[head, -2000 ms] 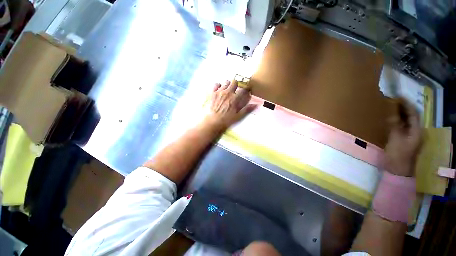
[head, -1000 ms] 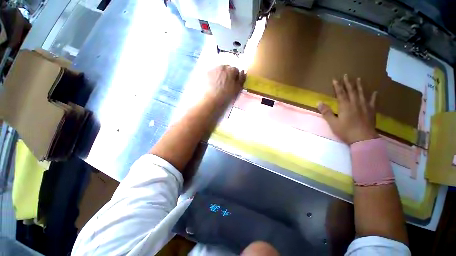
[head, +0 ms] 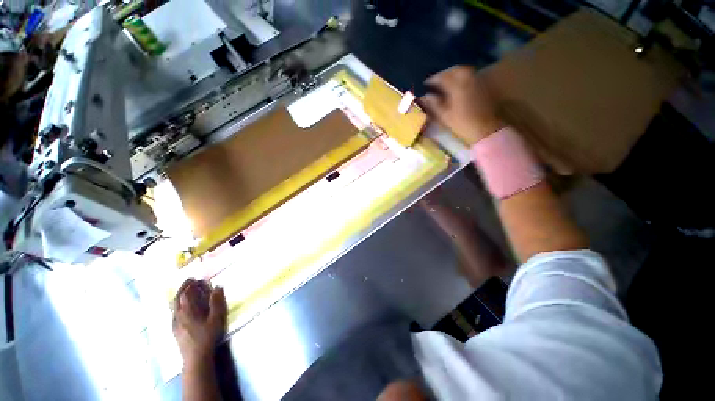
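Note:
A brown cut panel (head: 259, 160) lies on the white template (head: 259, 266), with a yellow hinged strip (head: 290, 184) flat across its near edge. My left hand (head: 199, 313) rests at the template's near left corner, fingers slightly bent, holding nothing visible. My right hand (head: 462, 102), with a pink wristband, is past the template's right end, beside the yellow end tab (head: 392, 113) and the left edge of the right panel stack (head: 580, 86). Its fingers are curled and blurred; whether they hold anything cannot be told.
The white sewing machine head (head: 78, 188) stands at the left, close to the template's left end. A grey metal drive rail (head: 227, 98) runs behind the template. The shiny metal table (head: 345, 290) is in front. A green can-like object (head: 144, 35) is at the upper left.
The view has turned right, bringing the right panel stack in. My right hand has left the yellow strip and moved beyond the template's right end. My left hand has moved from the strip's left end towards the template's near corner.

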